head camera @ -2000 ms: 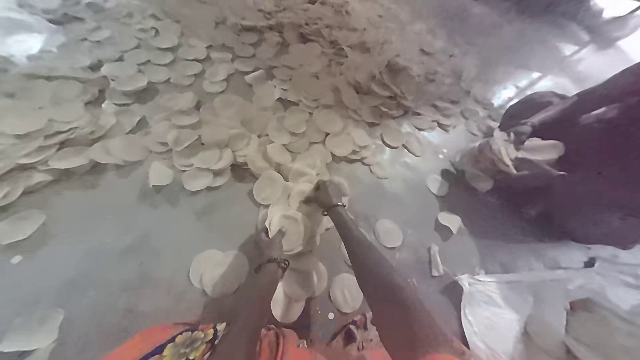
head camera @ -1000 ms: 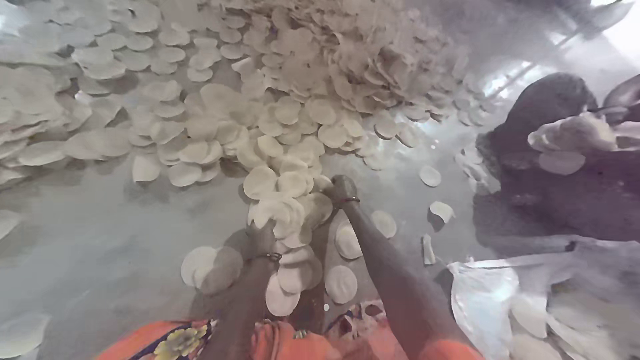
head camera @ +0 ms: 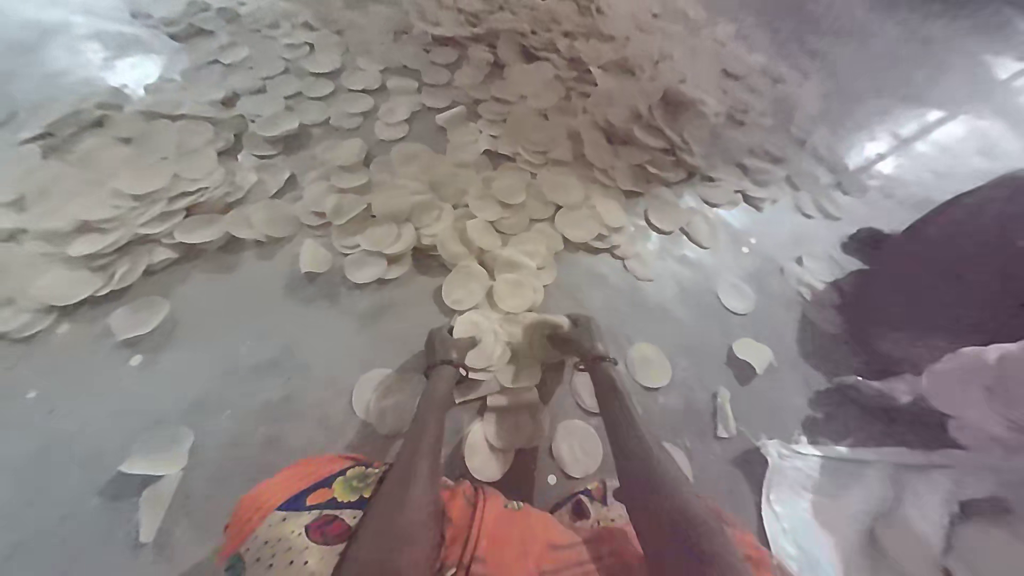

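Observation:
Thin pale round discs (head camera: pixel 512 184) lie in a wide heap that runs down toward me. My left hand (head camera: pixel 450 348) grips the left side of a bunch of discs (head camera: pixel 512 344). On the other side of that bunch, my right hand (head camera: pixel 578 338) has its fingers closed around the edge of some discs. Both wrists carry bangles. Below the hands, more discs (head camera: pixel 516 424) overlap on the floor, and a single disc (head camera: pixel 577 449) lies by my right forearm.
Another person (head camera: pixel 944 272), in dark clothing, is at the right edge. A whitish sheet or sack (head camera: pixel 800 496) lies at lower right. Stray discs (head camera: pixel 139 318) and broken pieces (head camera: pixel 160 452) are scattered on the grey floor (head camera: pixel 264 360).
My left hand has come up from lower down to the side of the bunch. The two hands now hold discs between them. The person at right has shifted.

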